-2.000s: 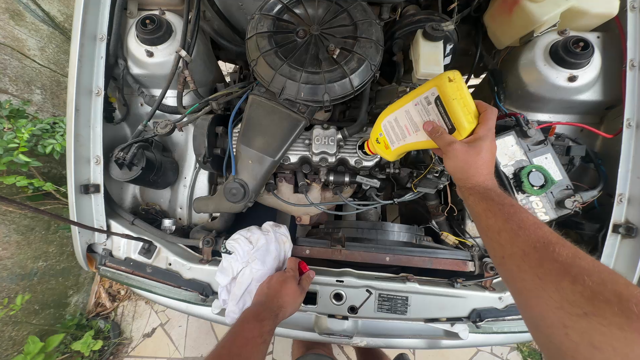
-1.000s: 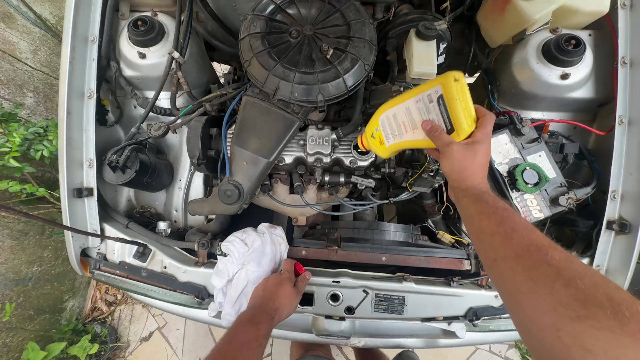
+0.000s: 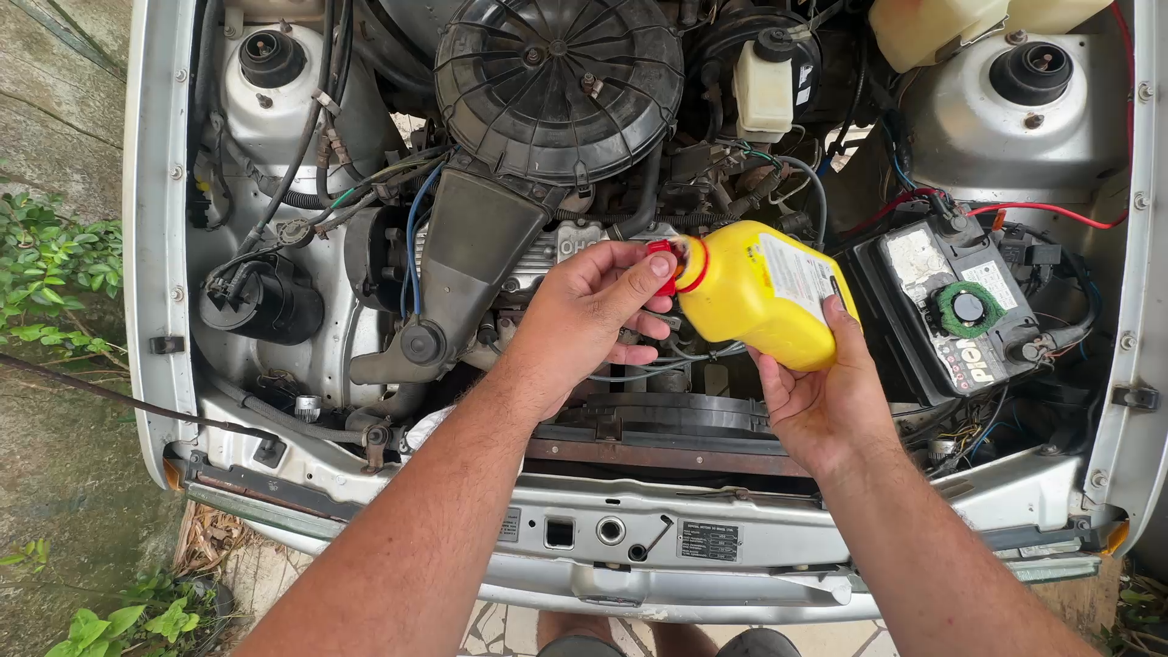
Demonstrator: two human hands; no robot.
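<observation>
My right hand (image 3: pixel 821 392) holds a yellow plastic oil bottle (image 3: pixel 757 292) by its body, tilted with the neck to the left, above the engine. Between the thumb and fingers of my left hand (image 3: pixel 602 310) is a red screw cap (image 3: pixel 662 265), held at the bottle's mouth. Whether the cap sits on the threads cannot be told. Behind my left hand lies the ribbed metal valve cover (image 3: pixel 534 251), partly hidden; its filler opening is not visible. Part of a white cloth (image 3: pixel 427 427) shows beside my left forearm, on the front edge of the engine bay.
A round black air cleaner housing (image 3: pixel 558 87) stands above the valve cover. To the right is the car battery (image 3: pixel 944 301) with a green ring on top. The radiator's top edge (image 3: pixel 675 456) and the silver front panel (image 3: pixel 776 538) run across below. A thin prop rod (image 3: pixel 137 401) reaches in at left.
The bottle has been lifted away from the valve cover, and its neck is no longer at the engine. My left hand has moved from the cloth up to the bottle's mouth with the red cap.
</observation>
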